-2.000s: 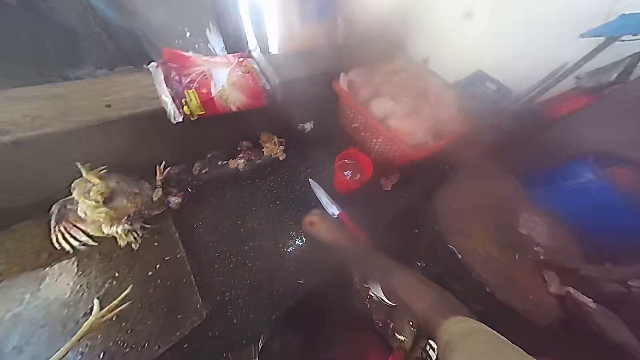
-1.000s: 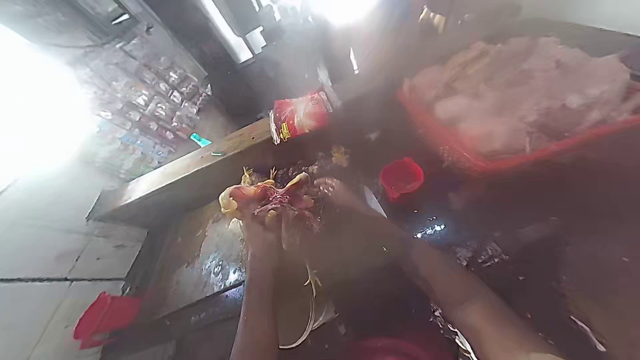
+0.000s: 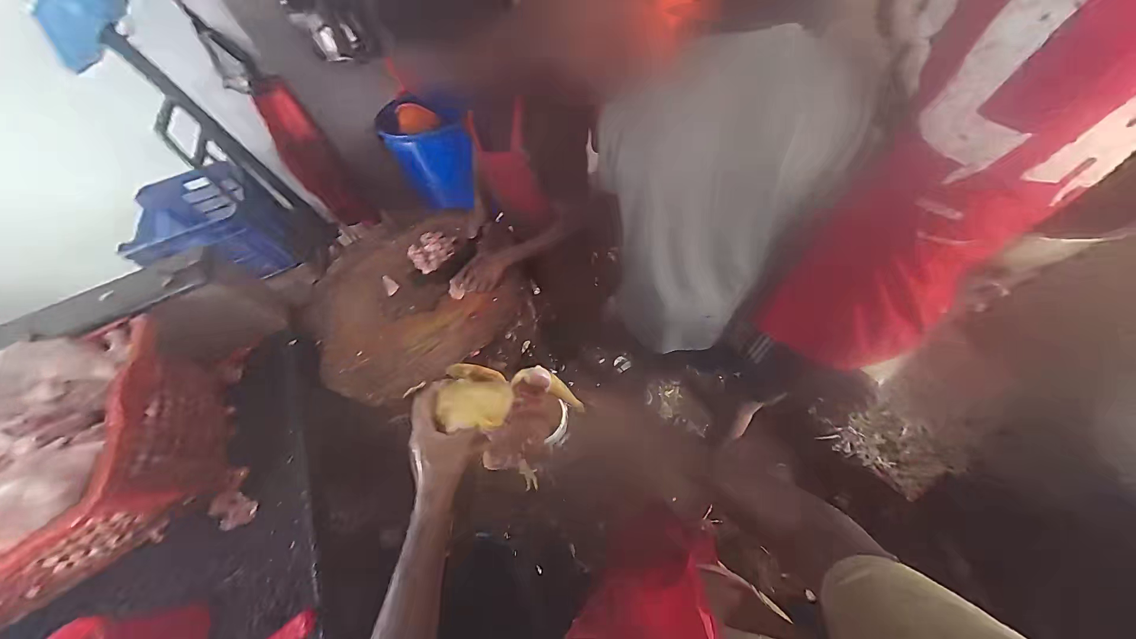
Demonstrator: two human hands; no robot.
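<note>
My left hand (image 3: 444,444) grips a plucked, partly skinned chicken carcass (image 3: 475,406) at the lower middle, its yellow skin side up, above the dark floor. Pink flesh shows on the carcass's right side. My right hand (image 3: 630,435) is a blur just right of the carcass; its fingers and anything in them cannot be made out. Beyond the carcass lies a round wooden chopping block (image 3: 373,311) with a heap of chopped meat (image 3: 433,252) and small scraps. A co-worker's hand (image 3: 482,271) rests at the block's far right edge.
A red plastic basket (image 3: 169,426) heaped with pale meat is at the left. Behind the block are a blue bucket (image 3: 435,164) and a blue crate (image 3: 213,222). A person in a grey shirt (image 3: 728,186) is close ahead. A pile of debris (image 3: 896,448) lies to the right.
The view has swung far to the right. My left hand has carried the carcass away from the board at the ledge, where both hands were on it one second ago.
</note>
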